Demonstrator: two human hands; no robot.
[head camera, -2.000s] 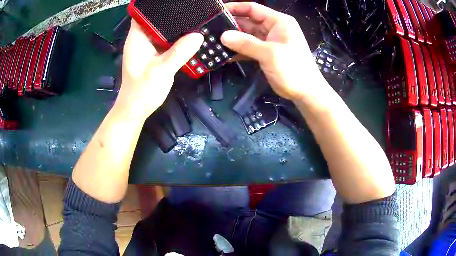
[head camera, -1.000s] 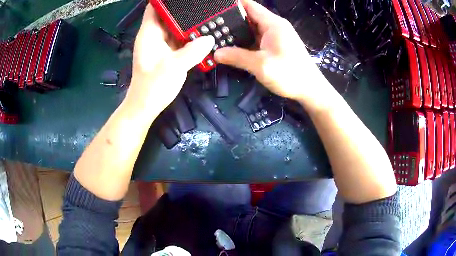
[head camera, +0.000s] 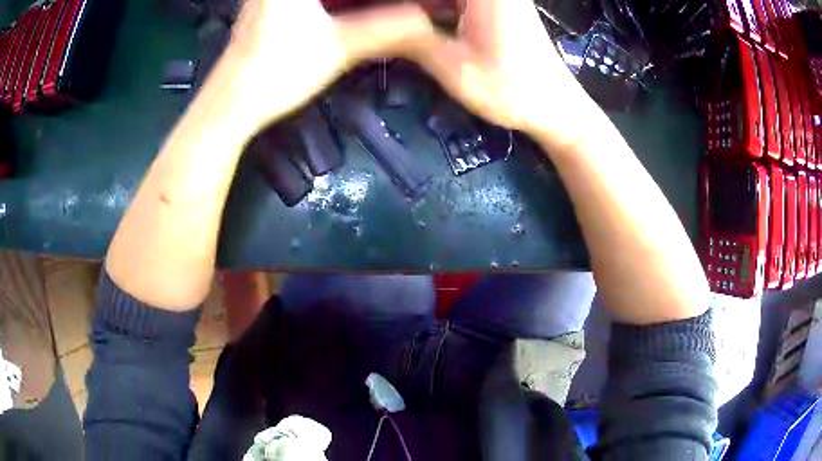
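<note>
My left hand (head camera: 302, 45) and my right hand (head camera: 491, 67) are at the top edge, blurred and partly cut off, with thumbs and fingers meeting. Between them a dark and red part of the radio unit (head camera: 437, 11) shows; most of it is hidden or out of the picture. Below my hands, matt black battery covers (head camera: 383, 149) lie loose on the dark green table (head camera: 469, 230). A keypad panel (head camera: 471, 151) with silver keys lies to their right.
Red units stand in tight stacked rows (head camera: 737, 221) at the right. A shorter row (head camera: 41, 58) stands at upper left. A glossy black keypad heap (head camera: 613, 54) lies upper right. A blue crate (head camera: 780, 428) is at lower right.
The view has tilted, so the table contents sit higher. The unit, seen clearly before with its grille and keys, is now mostly out of the picture. My hands have closed together around it.
</note>
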